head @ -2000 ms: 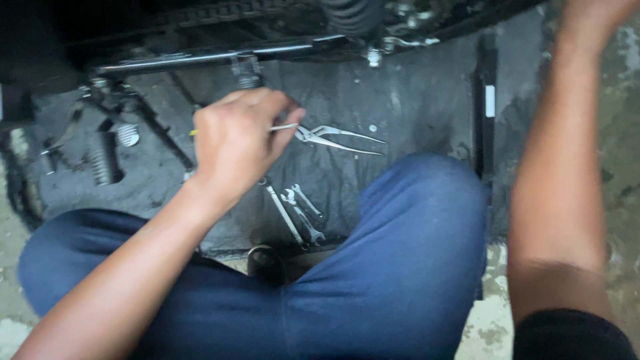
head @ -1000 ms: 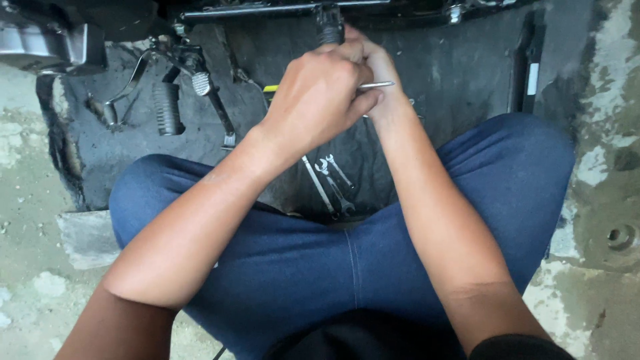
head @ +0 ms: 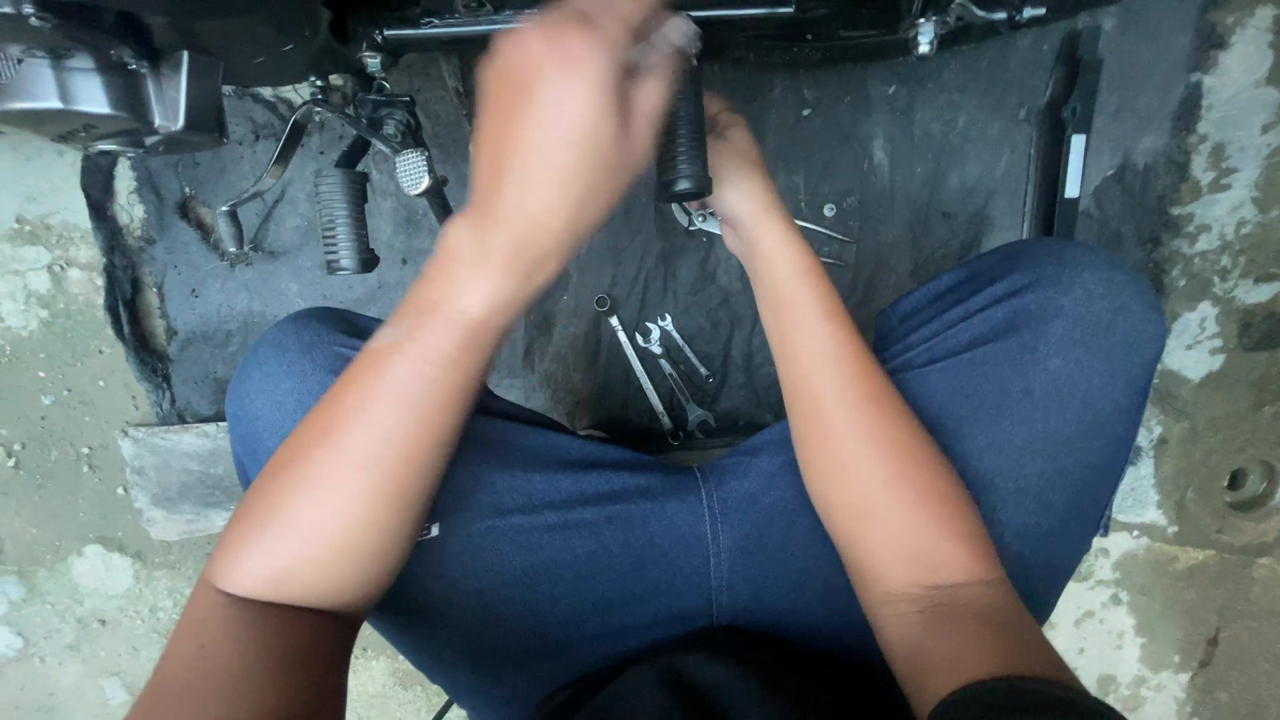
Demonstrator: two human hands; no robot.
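Observation:
My left hand (head: 570, 130), blurred, is raised at the upper middle, by the mounting end of a black ribbed rubber footpeg (head: 685, 140) on a motorcycle. Whether it holds anything cannot be told. Just right of that footpeg is my right hand (head: 735, 165), its fingers partly hidden behind the peg. Below it, silver long-handled pliers (head: 703, 221) lie on the dark mat, partly covered by my right wrist. Nearer my lap lie a long ring spanner (head: 638, 368) and several smaller spanners (head: 686, 350).
The motorcycle's chrome rod (head: 450, 28) crosses the top. At the left are the gear lever (head: 280, 160), another rubber footpeg (head: 345, 220) and the engine cover (head: 110, 95). A black bar-shaped part (head: 1060, 140) lies at the right of the mat. A small washer-like piece (head: 829, 210) lies near the pliers.
My right hand has come in from the upper right to the footpeg. The thin metal tool seen earlier in my left hand no longer shows. My left hand has moved up.

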